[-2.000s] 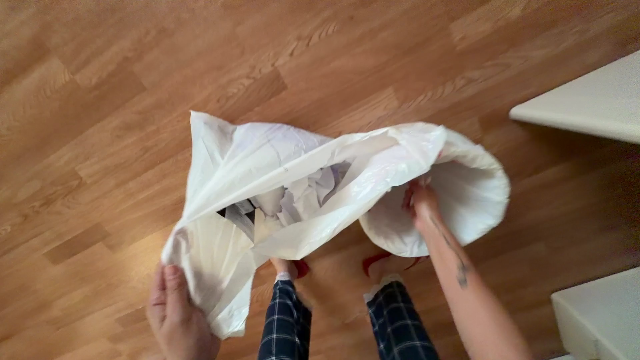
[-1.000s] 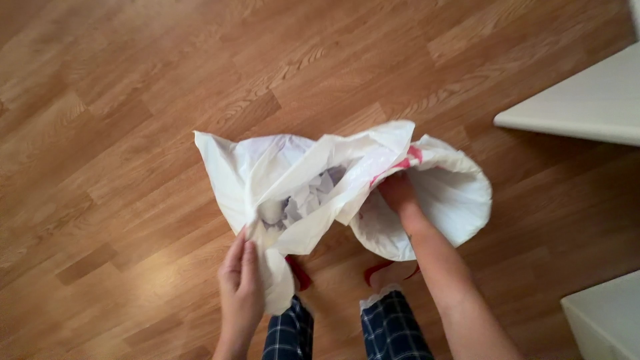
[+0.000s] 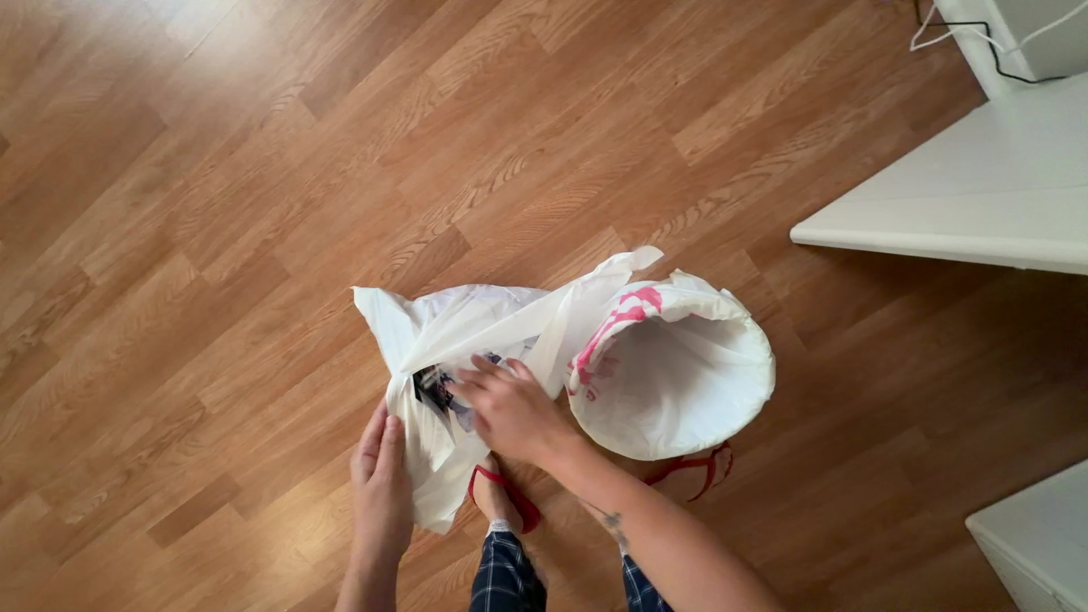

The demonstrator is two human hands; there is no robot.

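Observation:
A white plastic bag (image 3: 476,314) with crumpled paper and a dark printed item inside lies low at the centre. My left hand (image 3: 382,476) pinches the bag's left edge between thumb and fingers. Over the bag's mouth is my right hand (image 3: 510,408), fingers spread and slightly blurred; no object shows in its grasp. Just right of the bag stands a round bin (image 3: 680,374) lined with a white bag that bears pink marks. The liner is folded over the rim, and no contents show in it.
Wood-look flooring (image 3: 297,212) surrounds everything. My feet in red flip-flops (image 3: 518,501) are just below the bag and bin. A white furniture panel (image 3: 943,229) juts in at the upper right, with cables (image 3: 977,30) above it. Another white furniture corner (image 3: 1020,527) sits lower right.
My right hand has come out of the bin and moved left to the bag's mouth. The bin's opening now shows fully. My left hand still holds the bag's edge.

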